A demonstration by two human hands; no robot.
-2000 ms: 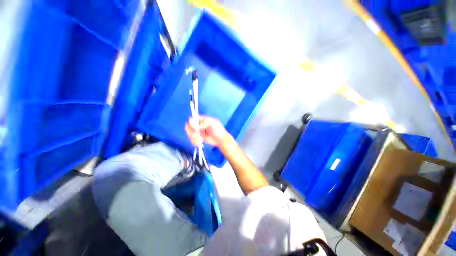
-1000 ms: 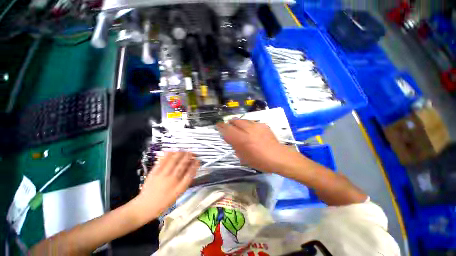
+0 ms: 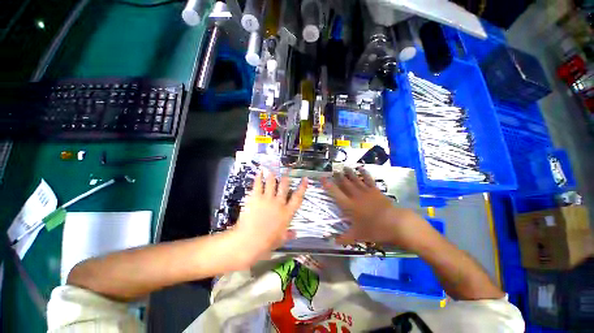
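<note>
A heap of white cable assemblies (image 3: 316,211) lies on the metal work plate (image 3: 400,182) in front of me. Dark connectors (image 3: 234,195) cluster at its left end, and more dark ends show at its lower right. My left hand (image 3: 270,211) rests flat on the left part of the heap with its fingers spread. My right hand (image 3: 365,205) lies flat on the right part, fingers apart. Neither hand is closed around a cable. The cables under the palms are hidden.
The labelling machine (image 3: 306,123) stands directly ahead, with its blue-lit control panel (image 3: 352,119). A blue bin (image 3: 498,149) of white cables is at the right, a lower blue bin (image 3: 417,286) below. A keyboard (image 3: 114,107) and paper (image 3: 104,240) lie on the green bench (image 3: 140,39).
The view has swung from the blue bin on the floor to the machine. The bunch held earlier is no longer seen in a hand. Both hands now lie flatter on the heap, fingers spread.
</note>
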